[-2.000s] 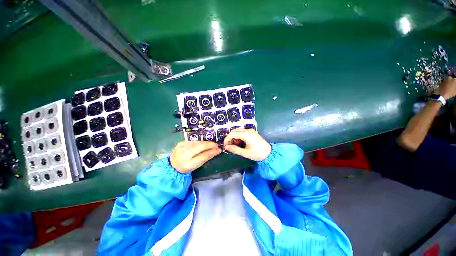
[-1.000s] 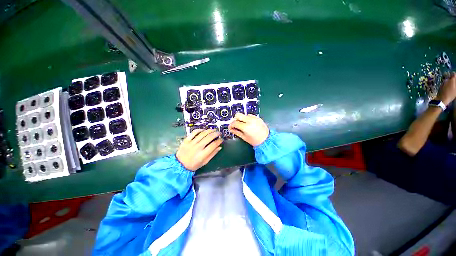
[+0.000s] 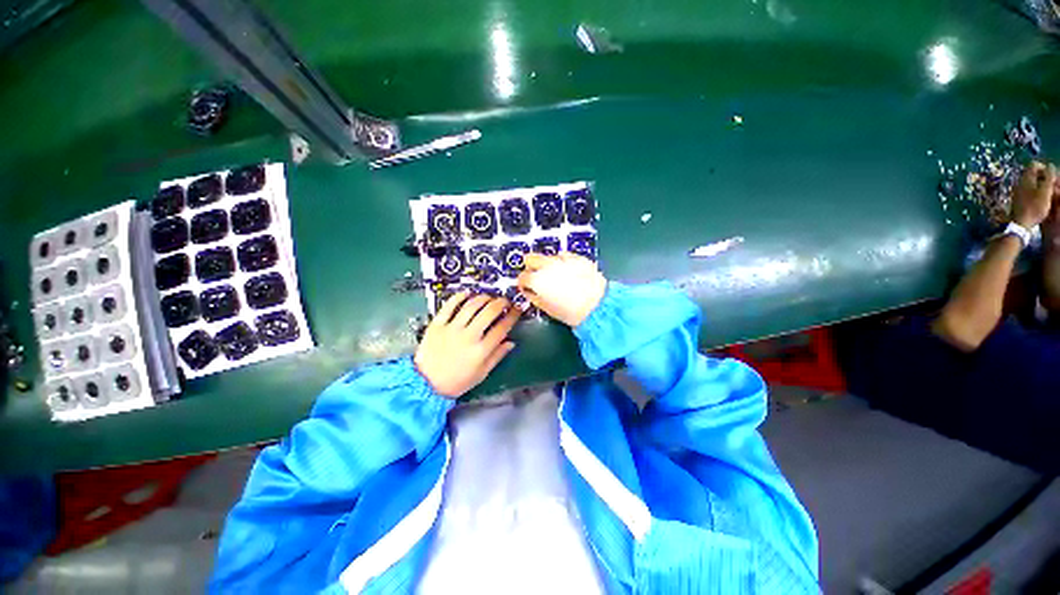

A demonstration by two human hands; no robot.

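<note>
A white tray [image 3: 420,215] of black rounded-square housings [image 3: 515,216] lies in front of me. Dark wired parts with yellow bits [image 3: 441,279] lie over its left side. My left hand [image 3: 462,346] rests at the tray's near edge, fingertips on the near row. My right hand [image 3: 561,287] is over the near right part of the tray, fingers pinched close to a housing beside my left fingertips. The fingers hide the near row in part. Whether either hand grips a small part is too small to tell.
A second tray of black housings [image 3: 236,276] and stacked trays with pale pockets [image 3: 84,312] lie at left. A grey post [image 3: 262,76] rises beyond, a slim silver tool [image 3: 425,149] at its foot. A pale strip [image 3: 715,248] lies right. Another person's hands [image 3: 1028,198] are by loose parts [image 3: 988,180].
My hands were together at the near edge, then parted onto the tray. My right hand has since moved slightly left and inward. The view has shifted a little.
</note>
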